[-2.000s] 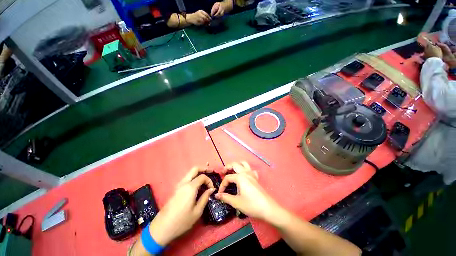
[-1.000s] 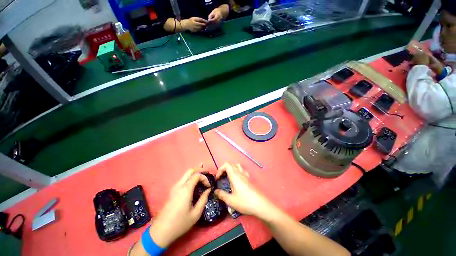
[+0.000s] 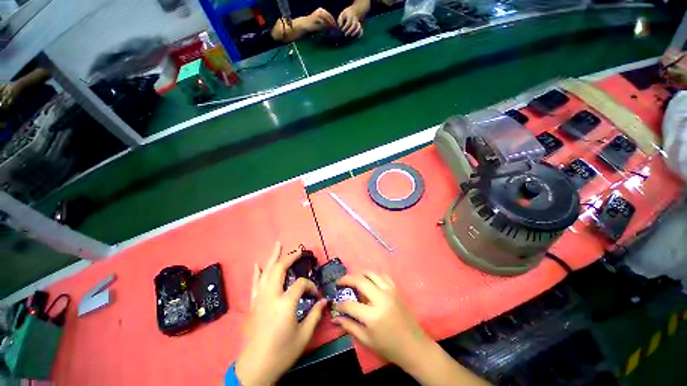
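Note:
My left hand [image 3: 280, 313], with a blue wrist band, holds a black camera body [image 3: 303, 265] on the red mat near its front edge. My right hand [image 3: 377, 313] holds a flatter black rear cover [image 3: 331, 273] beside it, with silver dots showing near the fingertips. The fingers hide much of both parts and any link between them. A second camera body [image 3: 175, 305] lies open to the left, with its own rear cover [image 3: 210, 292] against its right side.
A tape roll [image 3: 396, 186] and slim pale rod [image 3: 361, 221] lie behind my hands. A large olive-grey fan housing [image 3: 512, 219] stands right, before rows of black modules [image 3: 616, 215]. Grey-white blocks [image 3: 96, 298] and a green box [image 3: 34, 343] are left. Coworkers' hands [image 3: 339, 24] show beyond the green belt.
The rear cover now lies opened out to the right of the camera body, more visible than before. My right hand has moved to the cover's lower part. The view has shifted.

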